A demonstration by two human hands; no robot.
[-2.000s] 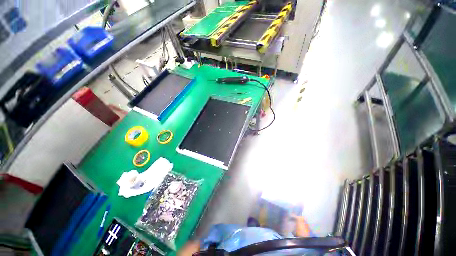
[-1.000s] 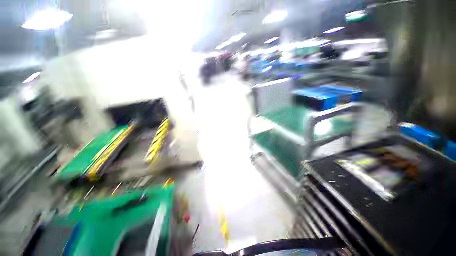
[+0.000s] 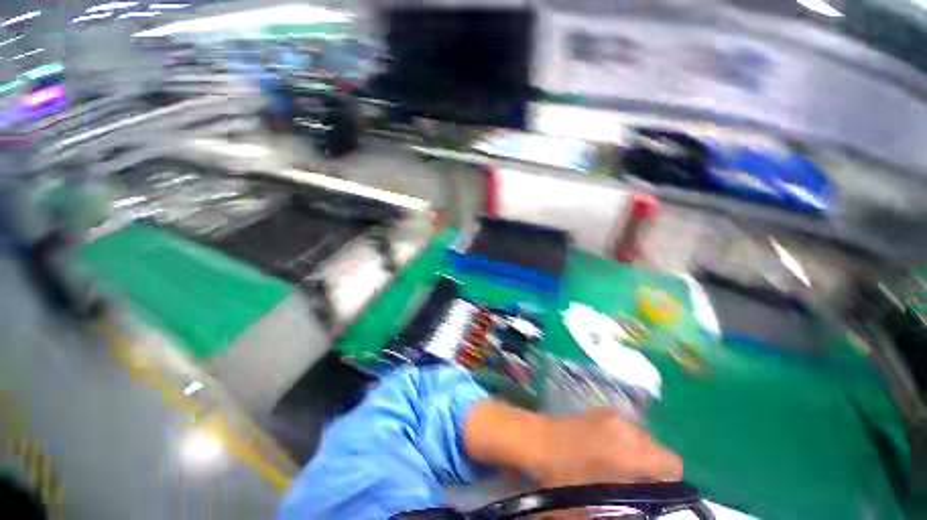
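The picture is blurred. My left hand (image 3: 600, 447), in a light blue sleeve, reaches from the lower left to the bottom middle, partly covered by a black band; its fingers are unclear. My right hand is not in view. Beyond my left forearm, a circuit board assembly (image 3: 474, 337) with orange windings and a row of white-silver blocks lies on the green mat (image 3: 752, 432). A clear bag of small parts (image 3: 579, 388) lies right of it, beyond my hand. A white wipe (image 3: 612, 350) lies behind the bag.
A yellow tape roll (image 3: 659, 305) and thin yellow rings (image 3: 686, 353) lie right of the wipe. Black trays with blue sides stand at the back (image 3: 516, 249) and right (image 3: 757, 317). Blue bins (image 3: 769, 175) sit on a shelf. Another green surface (image 3: 183, 279) is at left.
The view has swung from the aisle and black-topped rack back to the bench, now showing its board end and the area left of it. My left forearm and hand have come into view.
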